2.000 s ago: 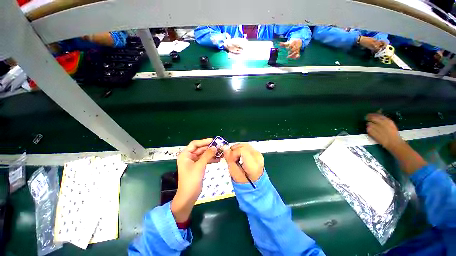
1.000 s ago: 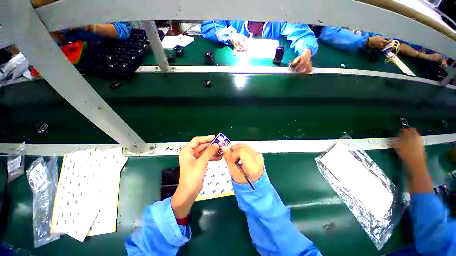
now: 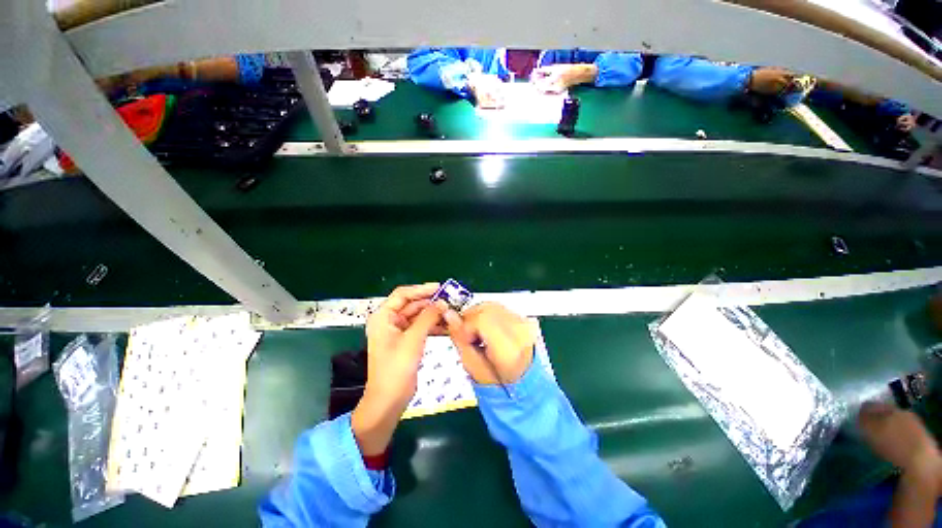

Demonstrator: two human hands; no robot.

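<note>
My left hand (image 3: 398, 335) holds a small device housing (image 3: 452, 296), a dark rounded rectangle with a pale rim, tilted above the bench edge. My right hand (image 3: 498, 345) is against its lower right side, fingertips at the housing. The dark shaft of the tweezers (image 3: 496, 369) shows under my right hand and points back toward the wrist; their tips are hidden. A white adhesive sheet (image 3: 442, 380) with rows of grey marks and a yellow edge lies beneath my hands, partly covered. Any adhesive piece at my fingertips is too small to tell.
Adhesive sheets (image 3: 176, 402) and clear bags (image 3: 88, 413) lie left. A bagged sheet (image 3: 739, 382) lies right, near another person's blurred hand (image 3: 899, 433). A pale rail (image 3: 599, 301) borders the green conveyor (image 3: 537, 227), which carries spaced housings. A white post (image 3: 176, 206) slants at left. A dark object (image 3: 349, 382) lies beside my left wrist.
My right hand has turned and shifted slightly at the housing. The neighbour's hand at right has drawn back from the conveyor to the bench. Units on the belt have shifted slightly right.
</note>
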